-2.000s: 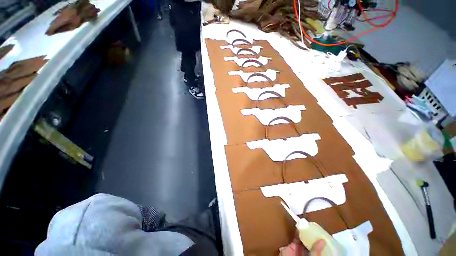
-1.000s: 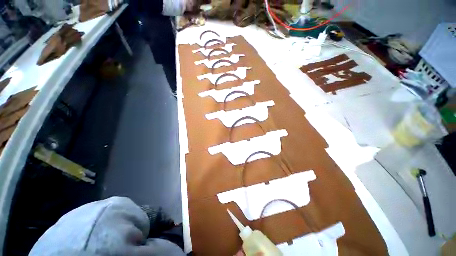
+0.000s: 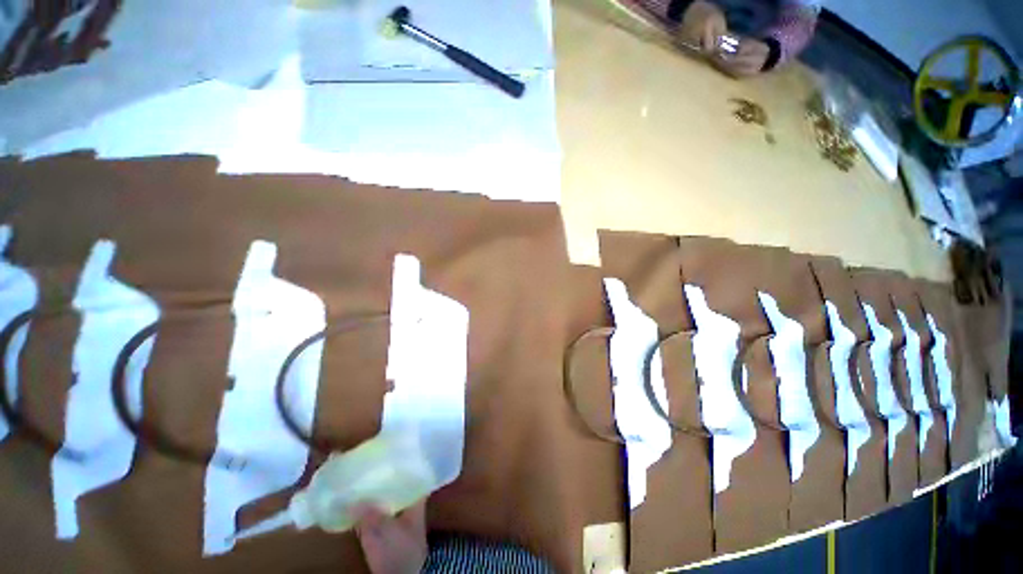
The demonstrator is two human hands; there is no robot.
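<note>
My right hand (image 3: 393,538), at the bottom edge and partly cut off, is closed around a translucent pale-yellow glue bottle (image 3: 365,482). Its long thin nozzle points left, the tip at the lower end of a white shaped piece (image 3: 264,392). The bottle overlaps the lower part of another white piece (image 3: 429,370). The white pieces lie in a row on brown panels (image 3: 516,392). Thin dark handles (image 3: 286,392) arc beside them. My left hand is not in view.
Another row of white pieces (image 3: 718,381) on brown panels lies at right. A hammer (image 3: 466,62) lies on pale sheets at the top. Another person's hands (image 3: 729,45) are over a tan board (image 3: 662,146) with small brown bits (image 3: 830,135). A yellow handwheel (image 3: 962,90) stands top right.
The view has swung to the right, so the panel row now runs across the picture. The second row and the other person's hands have come into view. The bottle is still held.
</note>
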